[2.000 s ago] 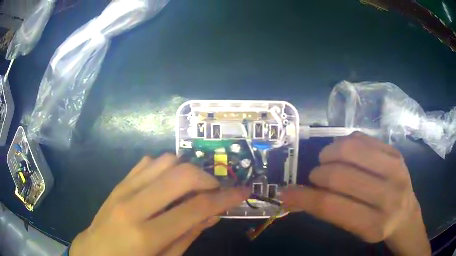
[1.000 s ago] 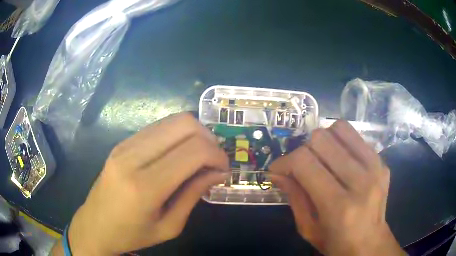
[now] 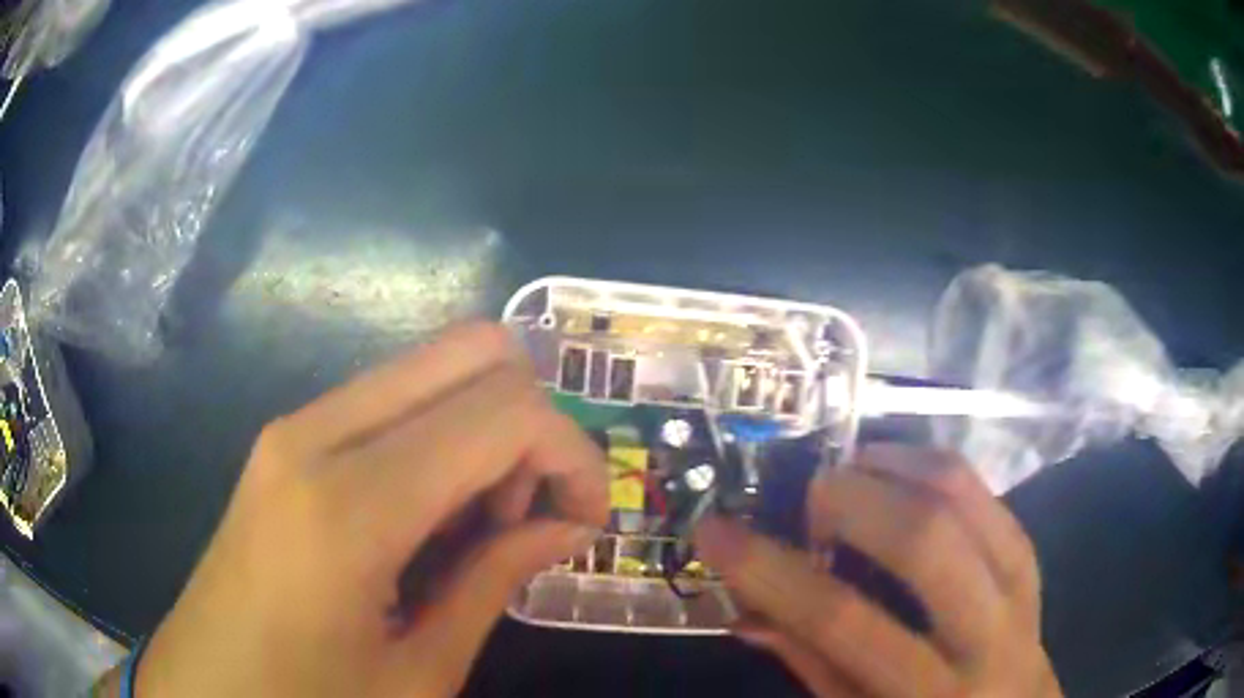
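The white open housing [image 3: 689, 292] lies slightly tilted on the worktop. Inside are a green circuit board [image 3: 587, 406], a yellow block [image 3: 628, 480], a blue component [image 3: 752, 430] and red and dark wires. A brass strip [image 3: 641, 556] lies in the lower slots and another brass strip [image 3: 662, 330] along the top. My left hand [image 3: 368, 511] is over the housing's left side, thumb and fingertips close together at the lower brass strip. My right hand [image 3: 900, 573] covers the lower right corner, fingertips near a black wire loop [image 3: 678, 570]. Blur hides what the fingertips pinch.
A white cord [image 3: 941, 398] leaves the housing's right side into a clear plastic bag [image 3: 1050, 355]. Another clear bag [image 3: 171, 177] lies at upper left. Another open unit [image 3: 34, 409] is cut off at the left edge. A brown edge rail [image 3: 1126, 62] crosses the upper right corner.
The housing shows lower and slightly left of a second ago and more tilted. The brass strip that hung below it two seconds ago lies in the lower slots. My hands have drawn slightly apart.
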